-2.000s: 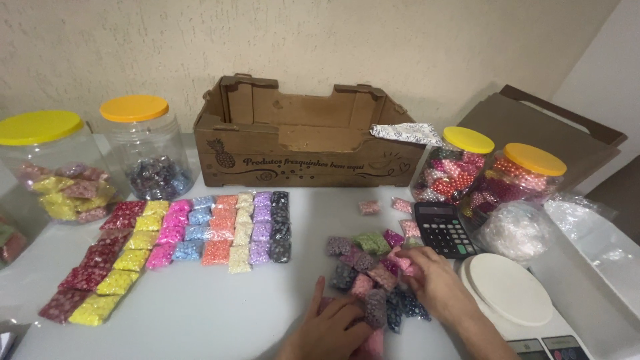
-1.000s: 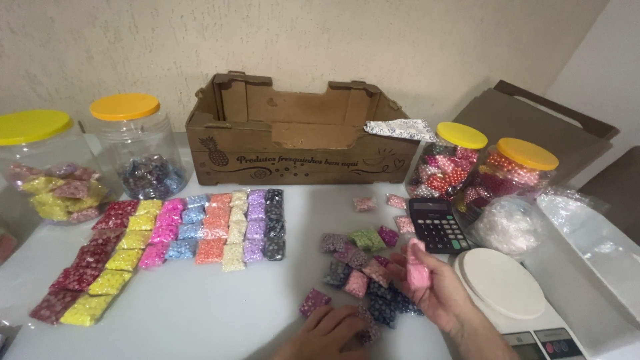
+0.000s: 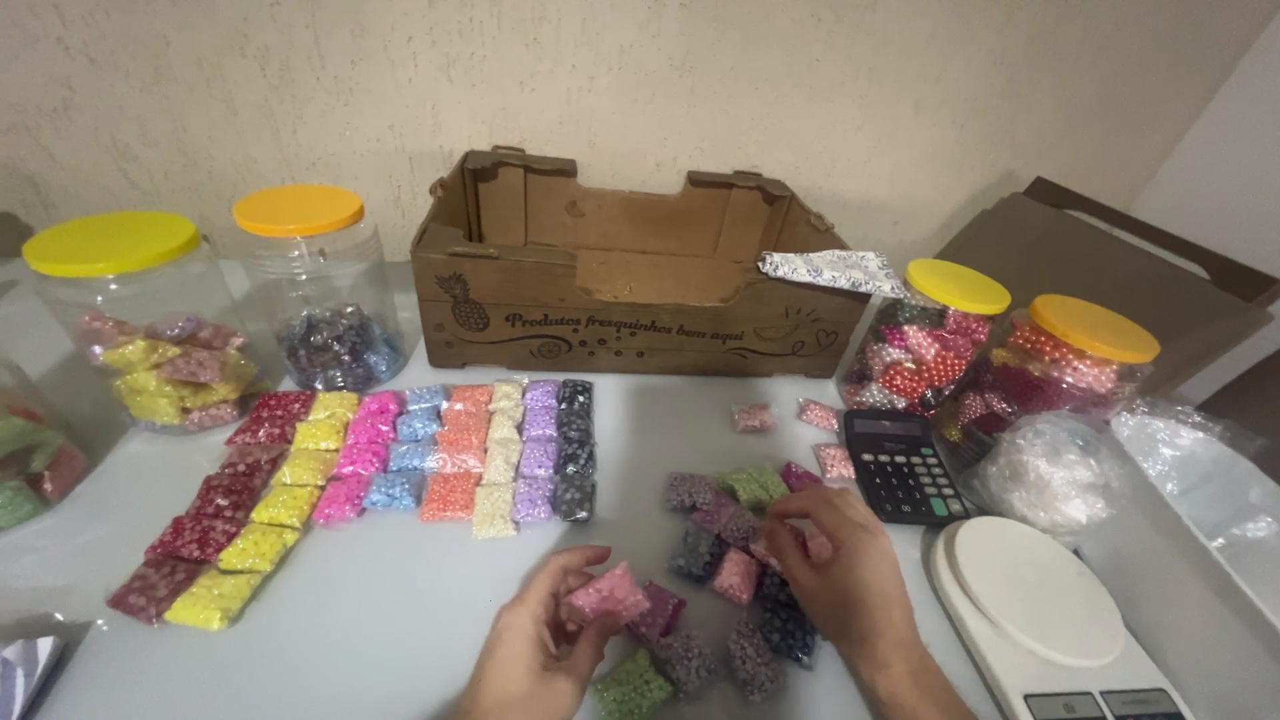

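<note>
My left hand (image 3: 550,635) grips a small clear packet of pink beads (image 3: 610,594) between thumb and fingers, low at the centre. My right hand (image 3: 840,570) is over the loose pile, fingers bent around a light pink packet (image 3: 817,545), partly hidden. Around and between the hands lie mixed packets: a green bead packet (image 3: 632,686), a magenta one (image 3: 657,611), a dark blue one (image 3: 787,618), a salmon pink one (image 3: 736,576). To the left, packets stand sorted by colour in columns, among them yellow (image 3: 285,507), blue (image 3: 393,490) and black (image 3: 575,455). Several light pink packets (image 3: 753,417) lie beside the calculator.
A cardboard box (image 3: 640,335) stands at the back. Lidded jars of packets (image 3: 165,350) are at left, with jars of beads (image 3: 925,345) at right. A black calculator (image 3: 900,465), a white kitchen scale (image 3: 1040,590) and a clear plastic bag (image 3: 1050,470) line the right side.
A pink packet that was in my right hand a second ago is no longer raised there; my left hand now holds a pink packet. My right hand has moved back over the pile.
</note>
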